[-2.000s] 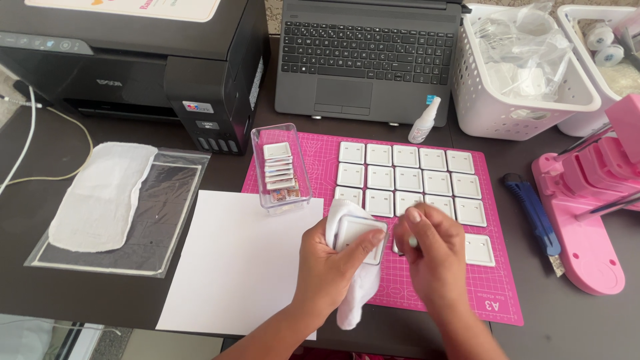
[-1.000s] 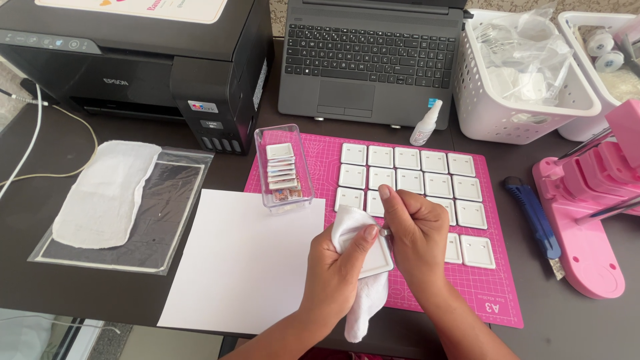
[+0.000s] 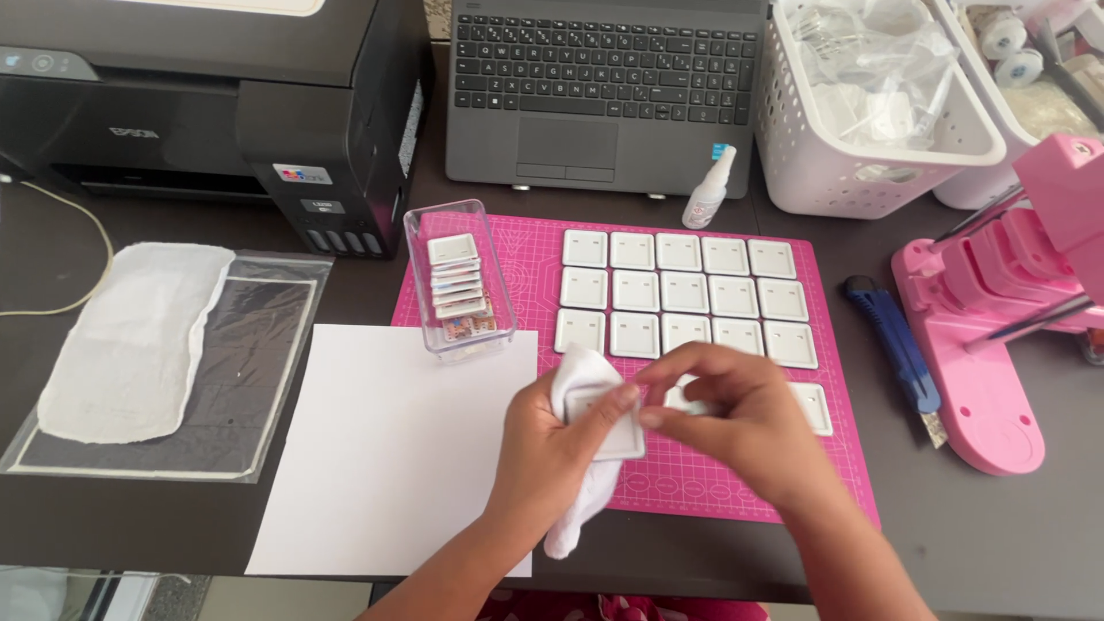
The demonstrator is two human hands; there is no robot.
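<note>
My left hand [image 3: 552, 440] holds a white square plastic piece [image 3: 617, 435] together with a folded white cloth [image 3: 586, 509], its thumb on the piece's face. Just right of the piece is my right hand [image 3: 733, 414], thumb and index finger curled near its edge; whether anything small is between them cannot be told. Rows of similar white square pieces [image 3: 683, 291] lie on the pink cutting mat [image 3: 724, 496], and my right hand partly covers the nearest row. A clear plastic box [image 3: 414, 259] with more such pieces stands at the mat's left.
White paper [image 3: 371, 466] lies left of my hands, a white cloth pad [image 3: 138, 336] farther left. Behind are a black printer [image 3: 172, 129], a laptop [image 3: 565, 147], a small white bottle [image 3: 709, 191] and a white basket [image 3: 849, 172]. A blue utility knife [image 3: 897, 354] and a pink press [image 3: 975, 371] are at right.
My right hand has moved slightly away from the white piece since a second ago, and its fingers have opened somewhat. The left hand still holds the piece and cloth.
</note>
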